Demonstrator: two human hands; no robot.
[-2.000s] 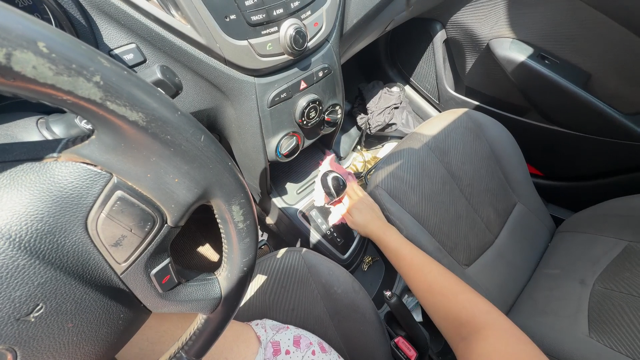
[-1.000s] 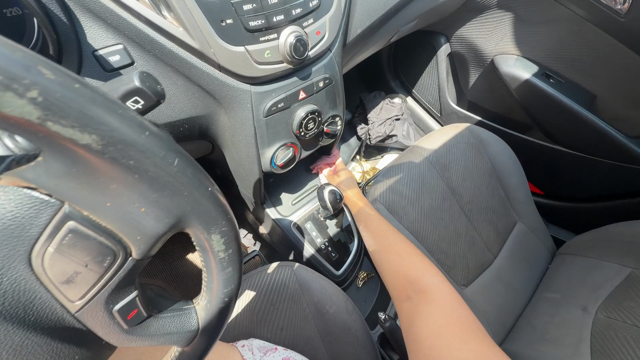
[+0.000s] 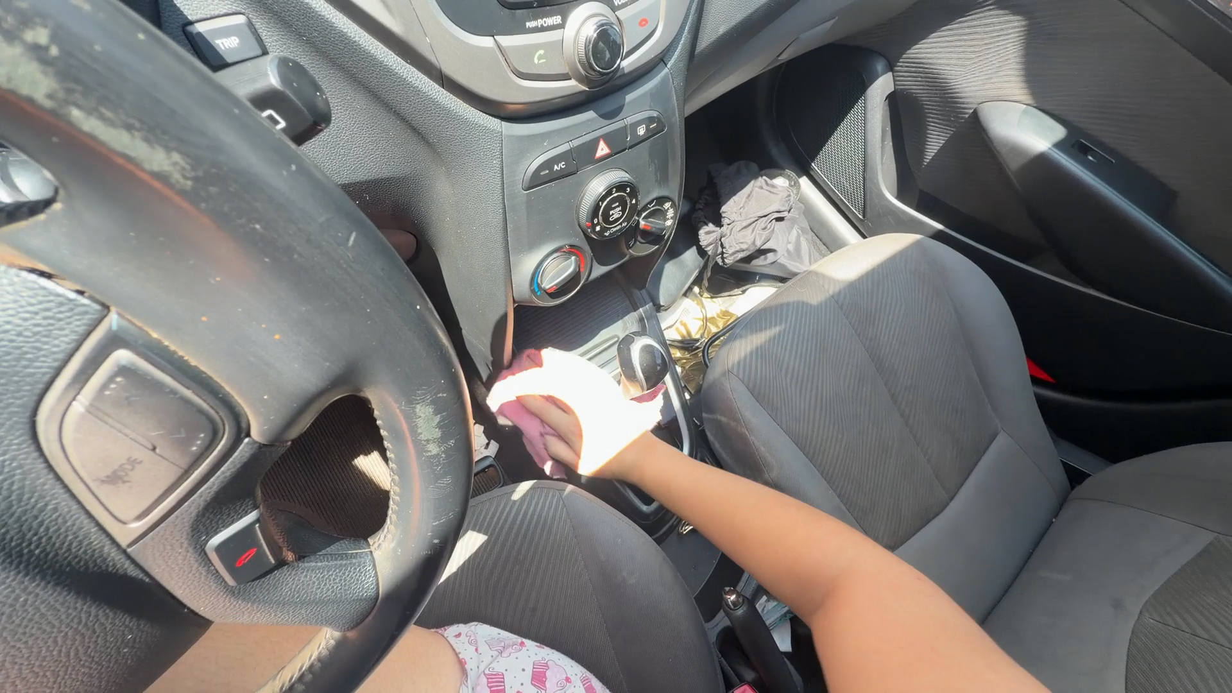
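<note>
My right hand [image 3: 587, 423] holds a pink cloth [image 3: 525, 433] against the driver's side of the centre console, just left of the gear shift knob [image 3: 642, 362]. Strong sunlight washes out much of the hand and cloth. The climate control panel [image 3: 602, 188] lies above them, and a storage recess [image 3: 577, 313] opens below its dials. My left hand is out of view.
The worn steering wheel [image 3: 289, 212] fills the left side. A handbrake lever [image 3: 756, 630] stands beside my forearm. The grey passenger seat [image 3: 866, 366] is at right. Dark bunched fabric [image 3: 756, 217] and a gold-coloured item [image 3: 698, 327] lie in the passenger footwell.
My right hand and the cloth went from the gear knob to the console beyond it, and are now on the knob's driver side. The view has moved closer.
</note>
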